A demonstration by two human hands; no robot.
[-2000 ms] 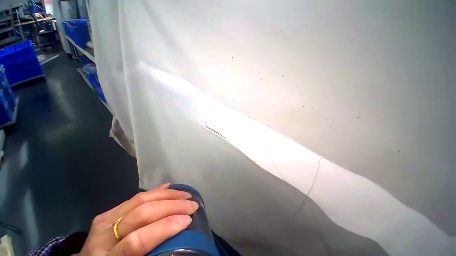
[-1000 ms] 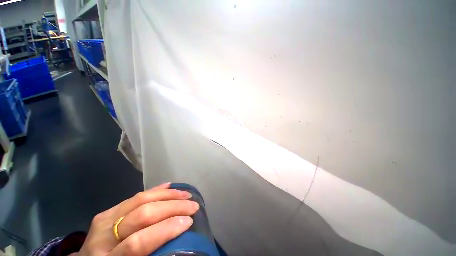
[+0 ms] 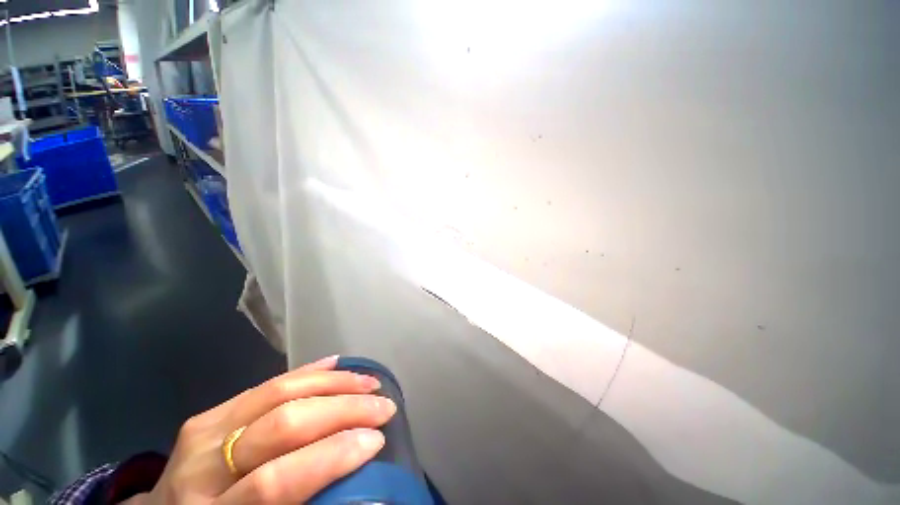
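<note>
My left hand (image 3: 286,434) reaches in from the bottom left, a ring on one finger. Its fingers lie closed around a blue and dark cylinder, which looks like the vacuum flask (image 3: 380,483). The flask is cut off by the bottom edge; my thumb and palm are hidden. My right hand is not in view. Right beside the flask hangs a large off-white cloth cover (image 3: 691,197), with small dark specks and a thin dark thread on it.
A shelf (image 3: 197,148) with blue crates runs back on the left beyond the cloth. Large blue bins (image 3: 74,168) stand across the dark floor (image 3: 158,325). Pale equipment legs (image 3: 15,296) stand at the left edge. Racks and work tables are in the far back.
The shelf, bins and floor have shifted right and down in the picture as the view turned slightly. My left hand keeps the same hold on the flask.
</note>
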